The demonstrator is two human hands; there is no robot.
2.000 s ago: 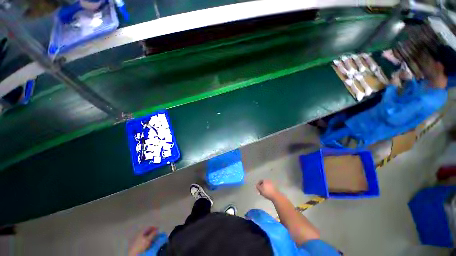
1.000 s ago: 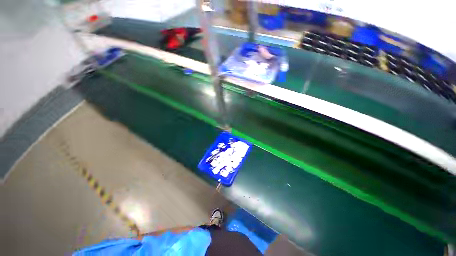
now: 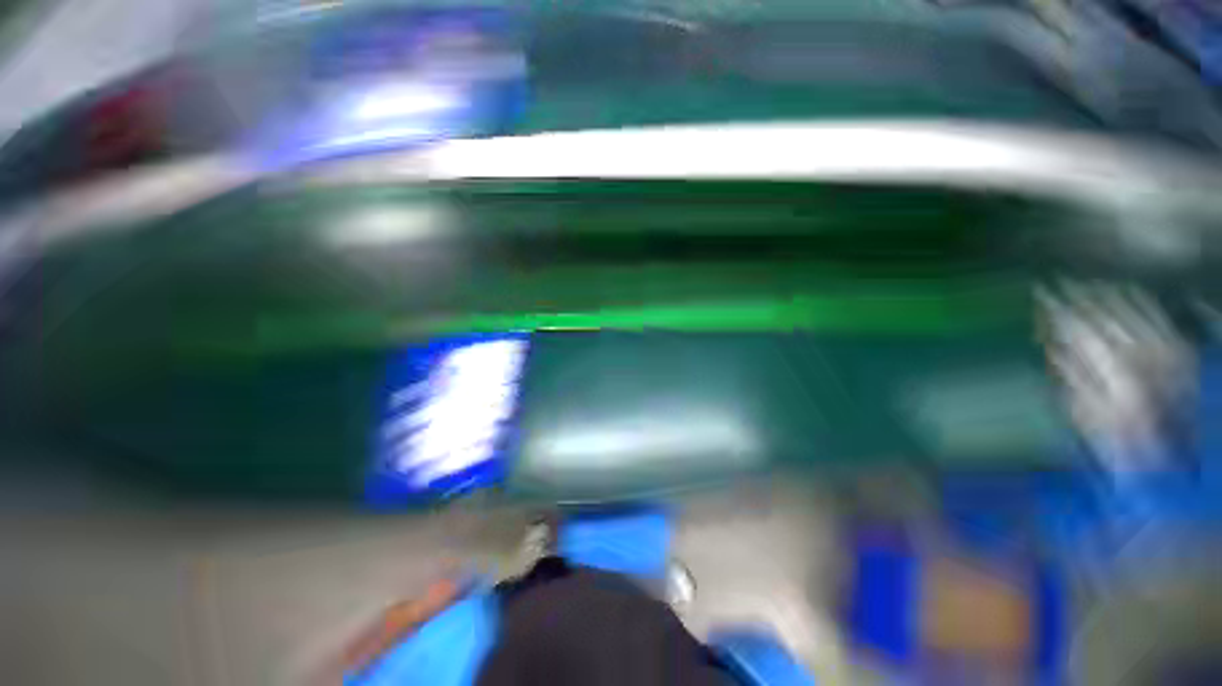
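Note:
The whole view is strongly blurred. A blue tray (image 3: 391,485) lies on the green bench, left of the middle, with a heap of white parts (image 3: 464,409) in it. My left hand (image 3: 413,611) is a blurred skin-coloured patch at the lower left, by the blue sleeve and below the tray, apart from it. Its fingers and anything in them cannot be made out. My right hand is not in view; only a bit of blue sleeve shows at the bottom edge, right of my dark-clothed body.
A blue stool (image 3: 617,540) stands below the bench edge in front of me. A blue bin (image 3: 885,596) with cardboard inside is on the floor at right. A blurred person in blue (image 3: 1139,503) is at the far right. A second blue tray (image 3: 503,87) lies on the upper shelf.
The view has swung back to the right and blurred. The tray now lies further left, and the stool, bin and other person show at right. My left hand has come into view.

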